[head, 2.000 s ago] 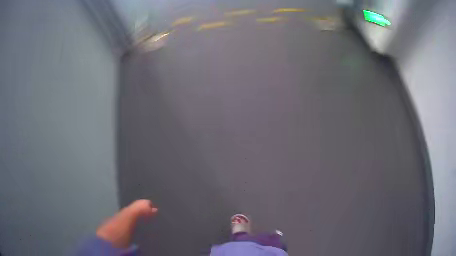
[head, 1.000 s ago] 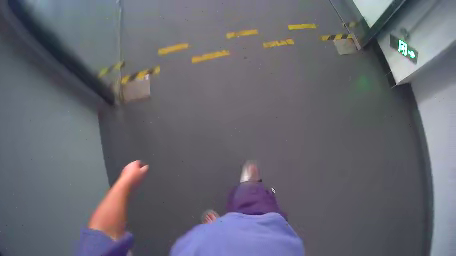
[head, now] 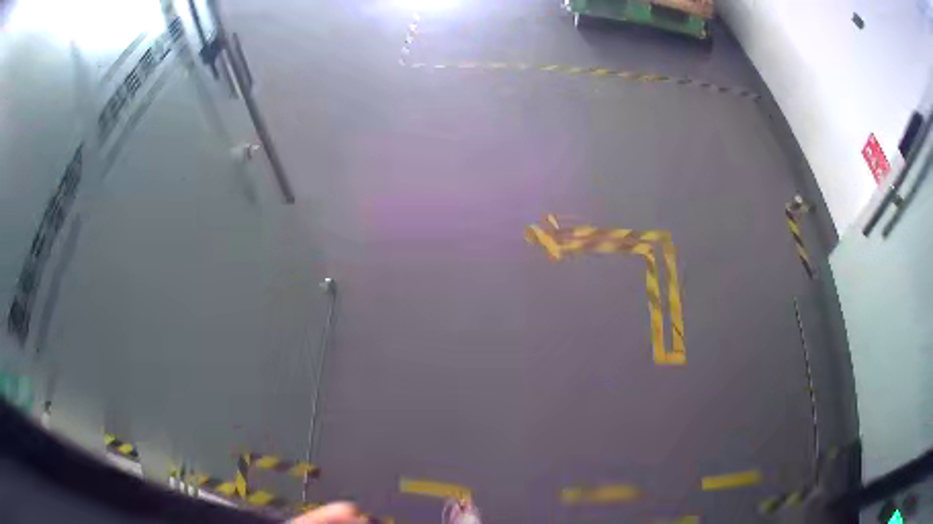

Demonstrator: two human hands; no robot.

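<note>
Part of my left hand point(head: 329, 514) shows at the bottom edge, left of centre, cut off by the frame. Its fingers cannot be made out. My right hand is not in view. The tip of a shoe point(head: 461, 511) shows at the bottom edge beside a yellow floor strip. Nearest in front of me is the grey floor with a bent arrow of yellow-black hazard tape point(head: 667, 297) on it.
A glass door point(head: 205, 338) with a long dark bar handle point(head: 264, 143) stands open on the left. Another glass door point(head: 888, 338) is on the right, by a white wall with a red sign point(head: 876, 158). A green base point(head: 645, 14) carrying a wooden pallet is at the far top.
The view has moved forward to the doorway and tilted up. The glass doors, tape arrow and green base have come into view. My left hand has dropped to the bottom edge.
</note>
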